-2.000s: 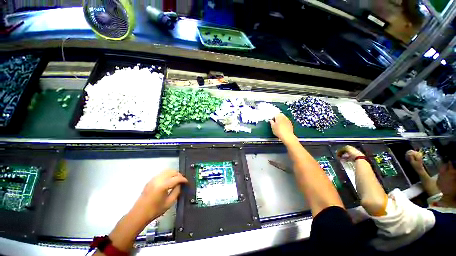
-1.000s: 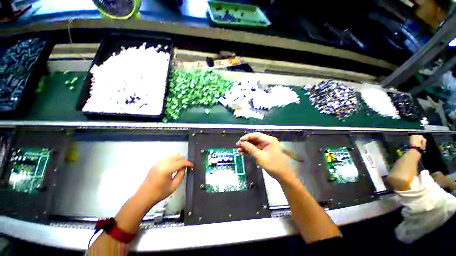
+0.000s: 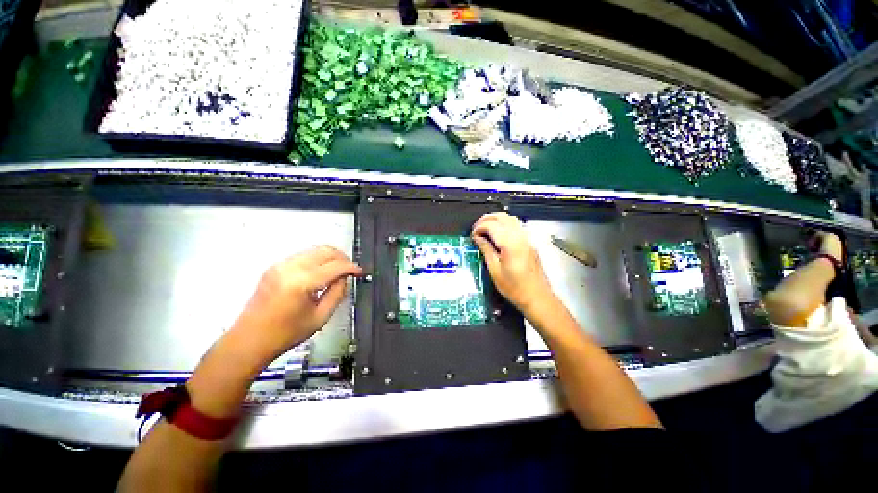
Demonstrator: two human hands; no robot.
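A green circuit board lies in a flat black carrier in front of me. My right hand is over the board's upper right corner, thumb and fingertips together. Whether a small part is between them is too small to tell. My left hand is at the carrier's left edge, palm down, thumb and forefinger close together. No part shows in it. A red strap is on the left wrist.
Behind the rail are a black tray of white parts, green parts, white parts and a speckled heap. More carriers stand left and right. A thin brownish tool lies between carriers. Another person's arm is at right.
My right hand has gone from the white parts to the board's upper right corner. My left hand has stayed by the carrier's left edge. The view has tilted down.
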